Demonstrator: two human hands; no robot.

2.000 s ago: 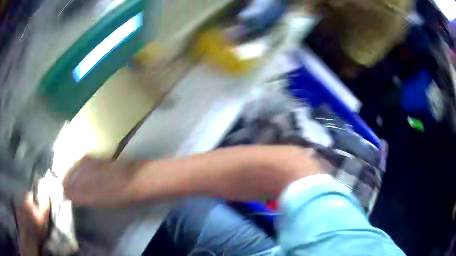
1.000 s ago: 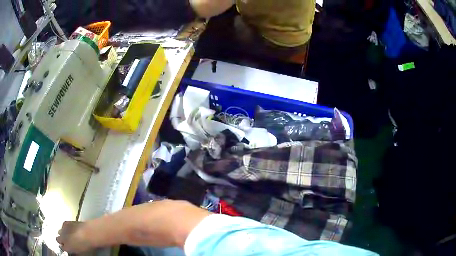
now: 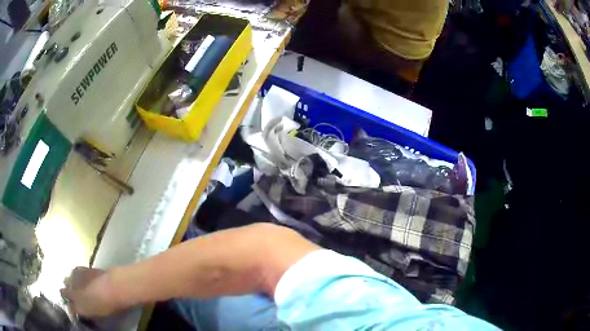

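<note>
My right hand [image 3: 89,292] is at the lower left, beside the glare of the lamp at the sewing area. Its fingers are blurred and washed out, so what they hold cannot be told. Dark plaid cloth [image 3: 39,315] lies at the bottom left corner, next to my fingertips. The pale sewing machine [image 3: 107,81] with its green panel [image 3: 29,169] stands above my hand. The needle area is hidden by the glare. My left hand is not in view.
A yellow box [image 3: 169,123] with dark items stands on the white table [image 3: 152,187]. A brown stick [image 3: 116,182] lies near the machine. A blue bin [image 3: 388,129] right of the table holds a plaid piece [image 3: 401,216] and white strips [image 3: 278,106]. A person's lower body [image 3: 401,29] is at the top.
The view has swung: the machine's green panel sat higher at first. My left hand, seen at the lower left two seconds ago, is out of view. My right hand stays by the glare.
</note>
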